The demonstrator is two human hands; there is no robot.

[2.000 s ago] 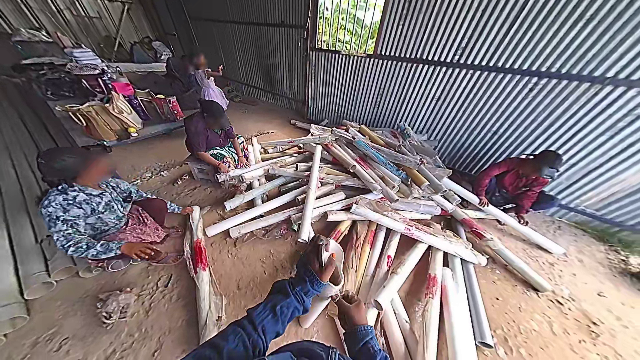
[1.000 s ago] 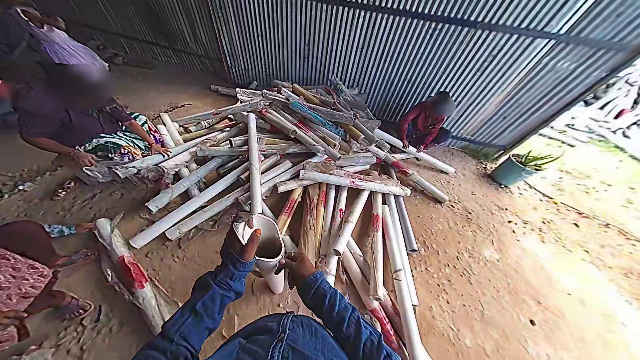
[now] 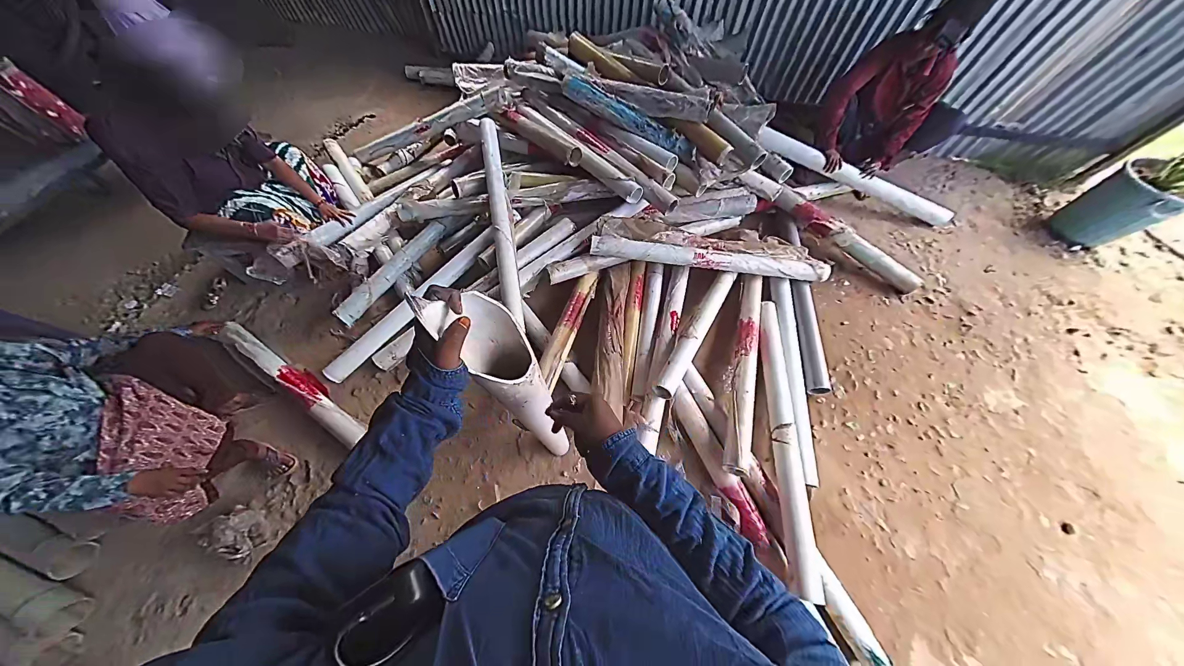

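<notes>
Near the middle of the view, my left hand [image 3: 444,331] grips the rim of a white tube [image 3: 518,393], whose open mouth faces up towards me. The thumb lies over the rim, and something thin and pale sticks out beside the fingers; what it is I cannot tell. My right hand [image 3: 585,418] is beside the tube's lower right side with its fingers bent; whether it touches the tube or holds anything small is unclear. Just beyond the mouth, a long white tube [image 3: 500,217] lies on the heap.
A large heap of tubes [image 3: 592,176], many in plastic wrap with red marks, covers the dirt floor ahead. People sit at the left, upper left and upper right. One red-marked tube [image 3: 310,388] lies at the left. A potted plant's bucket [image 3: 1115,205] stands at the right by the corrugated metal wall [image 3: 1045,83].
The view has swung down and to the right since the oldest frame. My left hand keeps its grip on the tube's rim, and my right hand remains close beside the tube.
</notes>
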